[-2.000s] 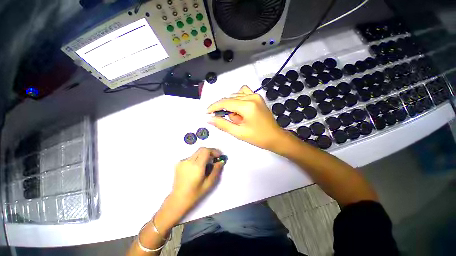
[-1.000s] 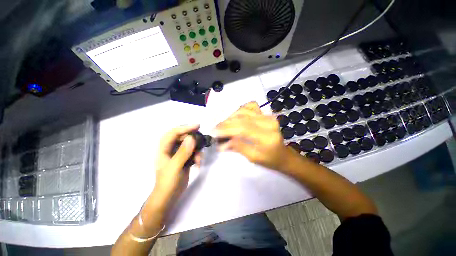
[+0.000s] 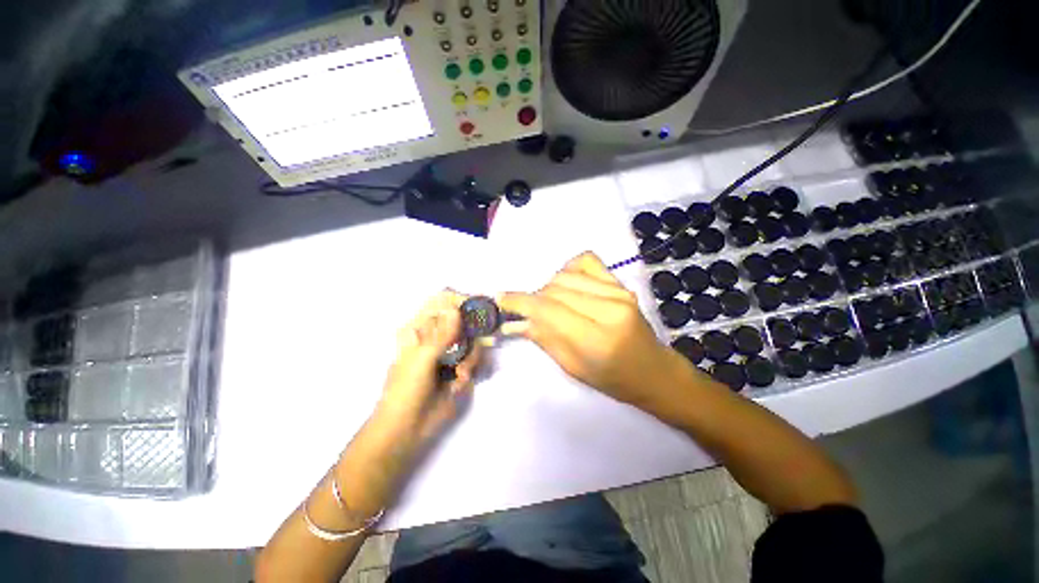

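My left hand holds several dark discs over the white surface. One disc, a speaker driver, faces up at its fingertips, and another shows lower between the fingers. My right hand is just to the right, its fingertips close to the upper disc. The black cable runs into my right hand. Its end is hidden or too small to make out, so what the fingers pinch is unclear.
A clear tray of black disc clusters lies right. A clear tray with few discs lies left. Behind stand the tester, a black fixture with a red glow, loose black rounds and a monitor speaker.
The two discs lying on the surface are gone from it. My left hand moved up and now holds discs beside my right hand. The view has shifted, and the background sits further right.
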